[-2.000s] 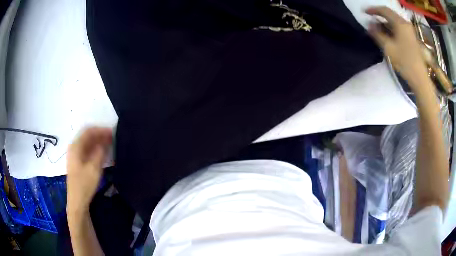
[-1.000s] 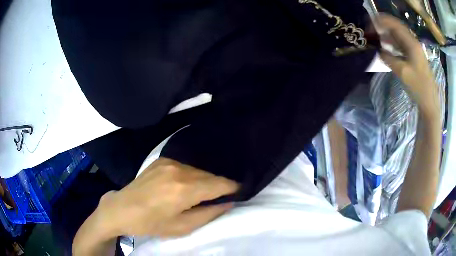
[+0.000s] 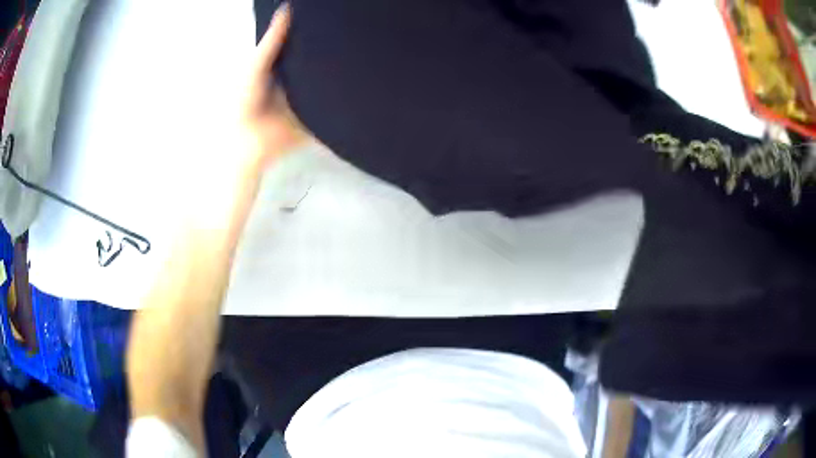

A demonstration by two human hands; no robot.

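A large black fabric panel (image 3: 465, 107) lies across the white table cover (image 3: 403, 259), its lower edge curved and uneven. A further black part (image 3: 716, 295) hangs over the table's front edge at the right, with pale gold decoration (image 3: 716, 159) across its top. My left hand (image 3: 273, 98) is at the panel's left edge, fingers pointing away from me. It appears to hold that edge, with part of the hand hidden by the fabric. My right hand is not visible.
A dark hooked cord (image 3: 80, 207) lies on the cover at the left, near a small pen mark (image 3: 108, 249). Blue crates (image 3: 67, 349) are below left. A red-orange tray of yellow items (image 3: 771, 67) is at the upper right. Plastic-wrapped bundles (image 3: 689, 429) are below right.
My left hand has moved from near my body up to the panel's left edge. The gold decoration has moved right and down. More white cover shows in front, and my right hand has gone from view.
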